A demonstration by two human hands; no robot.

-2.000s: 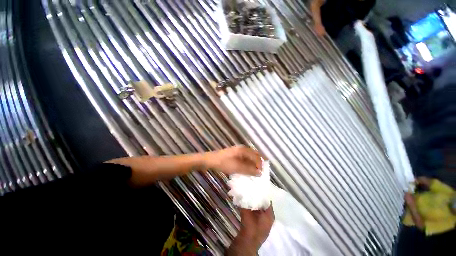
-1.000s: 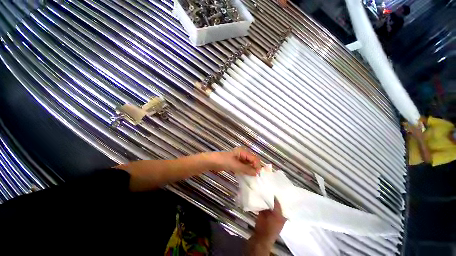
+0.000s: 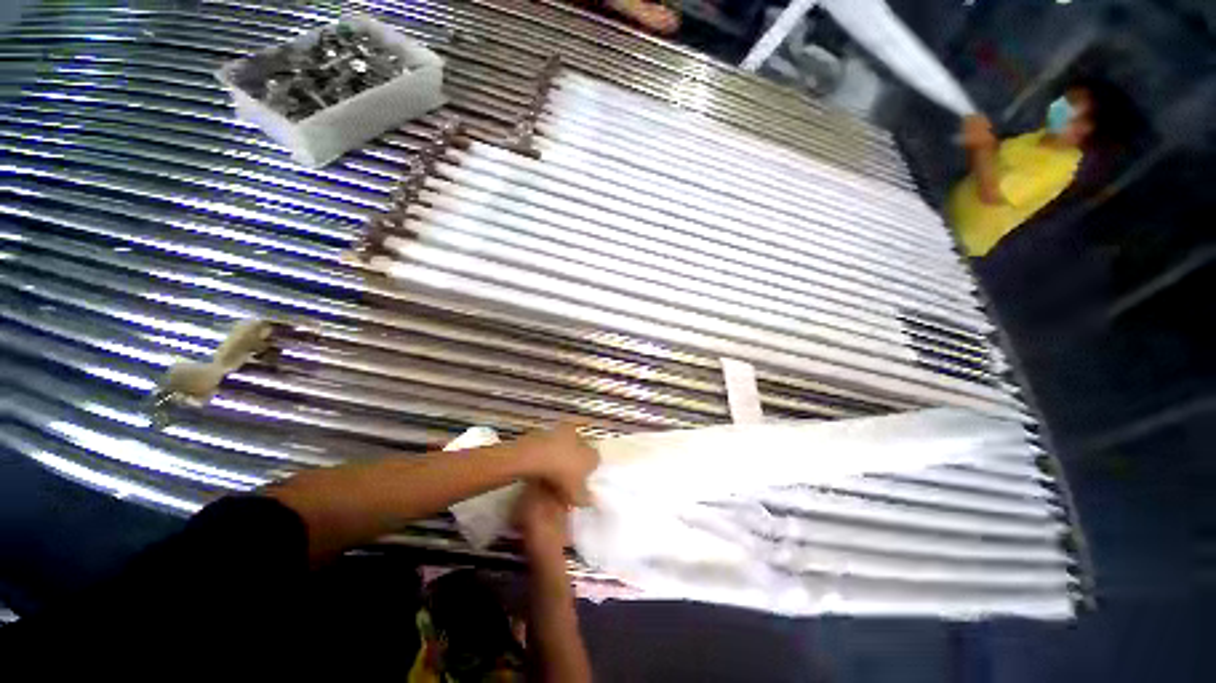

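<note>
My left hand [image 3: 566, 460] and my right hand [image 3: 540, 515] meet at the front edge of the rack, both closed on a gathered white sheer fabric [image 3: 640, 514]. My left hand lies above my right. A folded white end of the fabric sticks out left of the hands, and the rest spreads right over the tubes. Both hands are slightly blurred, and their fingers are partly hidden. A narrow white strip [image 3: 742, 391] stands out from the fabric's upper edge.
The tube rack [image 3: 507, 334] spans the view. White ribbed fabric [image 3: 640, 227] lies over its tubes, with clips along its left edge. A white box of metal pieces [image 3: 380, 123] and a beige-covered clip [image 3: 214, 371] rest on it. A person in yellow [image 3: 1020, 180] holds white fabric at upper right.
The view has turned, so the box and rack appear further left and more level. My hands have come together on the fabric, and the fabric now lies stretched out to the right.
</note>
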